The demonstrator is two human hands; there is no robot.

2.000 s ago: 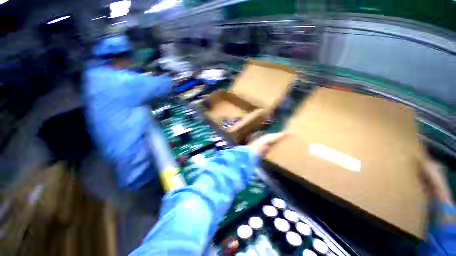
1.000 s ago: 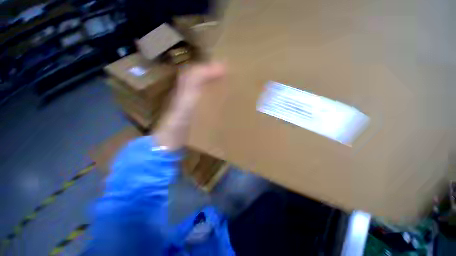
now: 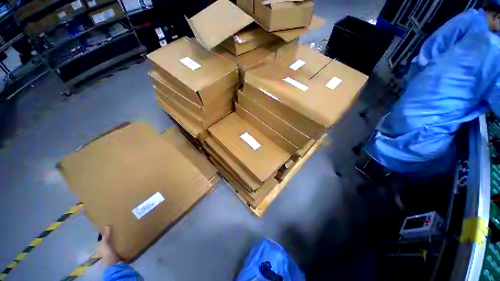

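Observation:
A flat, closed brown carton [image 3: 123,178] with a white label is in the lower left, above the grey floor and left of the carton stack. My left hand [image 3: 109,249] grips its near edge, fingers partly hidden by the carton. My right hand is not in view. Labelled brown cartons [image 3: 249,140] stand in several piles on a low wooden pallet [image 3: 260,208] in the middle.
An open-flapped carton [image 3: 219,24] tops the back of the stack. A black bin [image 3: 359,41] stands behind. A person in a blue smock [image 3: 438,99] is at right by the metal-edged line [image 3: 479,181]. Racks [image 3: 93,41] stand at back left. Yellow-black floor tape [image 3: 38,239] is at lower left.
The view has swung from the line and its boards to the floor and pallet. The carton has moved from close in front to the lower left. My right hand has left the picture.

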